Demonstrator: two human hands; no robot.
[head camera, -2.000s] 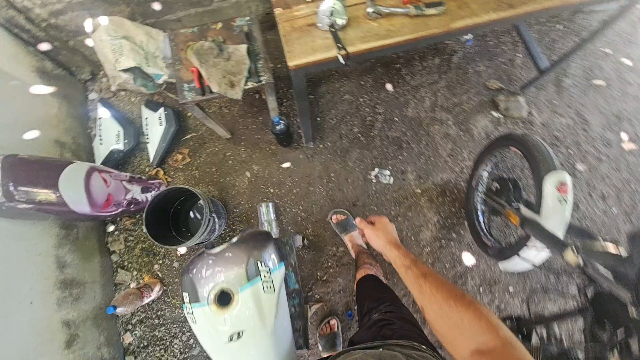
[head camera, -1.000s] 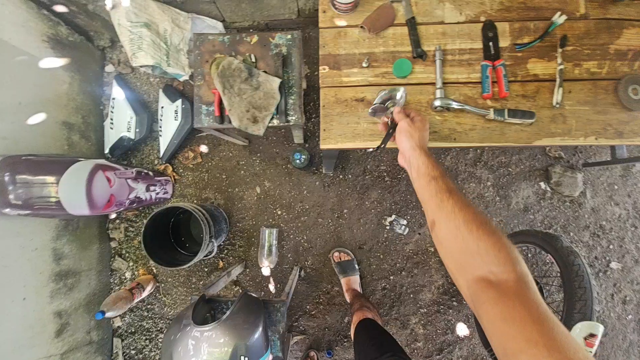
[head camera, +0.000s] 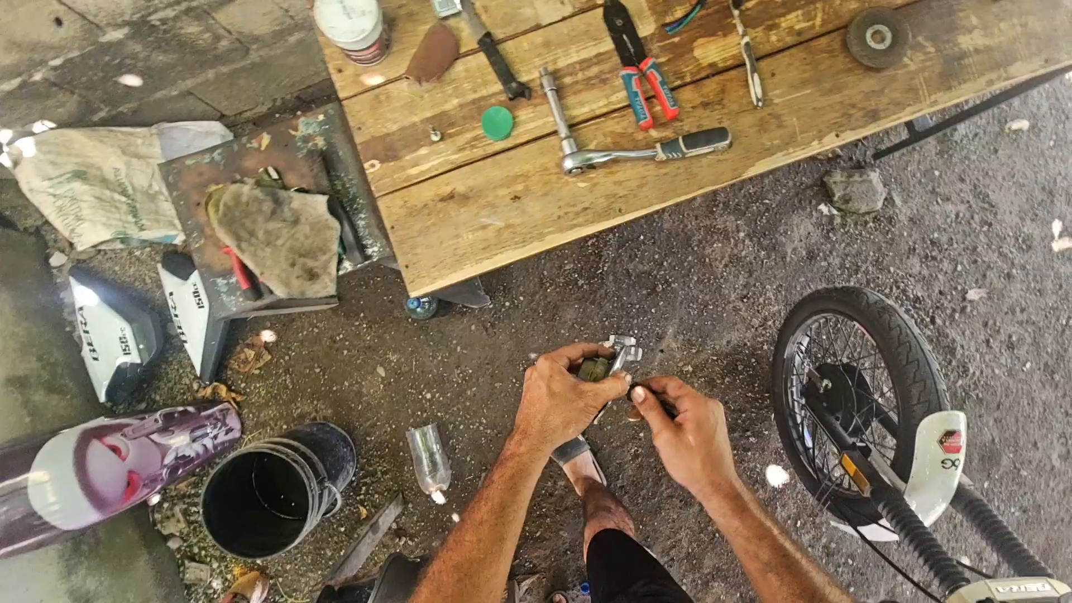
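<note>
My left hand (head camera: 554, 402) is closed round a small metal part (head camera: 596, 368), whose exact kind I cannot tell behind the fingers. My right hand (head camera: 688, 431) pinches a small dark piece at the right side of that part, fingertips close to the left thumb. Both hands are over the ground, below the edge of the wooden bench (head camera: 502, 218). On the bench lie a ratchet wrench (head camera: 615, 156) with a socket extension (head camera: 556, 105), wire-stripping pliers (head camera: 641, 71) with red and blue handles, a green round lid (head camera: 497, 123) and an abrasive disc (head camera: 878, 38).
A motorcycle front wheel (head camera: 863, 402) stands at right. At left are a black bucket (head camera: 260, 502), a purple painted panel (head camera: 109, 477), two white-and-black side covers (head camera: 113, 335) and a metal stand (head camera: 209, 159) with a rag (head camera: 280, 234). A clear plastic bottle (head camera: 429, 459) lies on the gravel.
My right hand has come from the bench edge, where it held a round metal thing, down over the ground. My left hand has come into view beside it.
</note>
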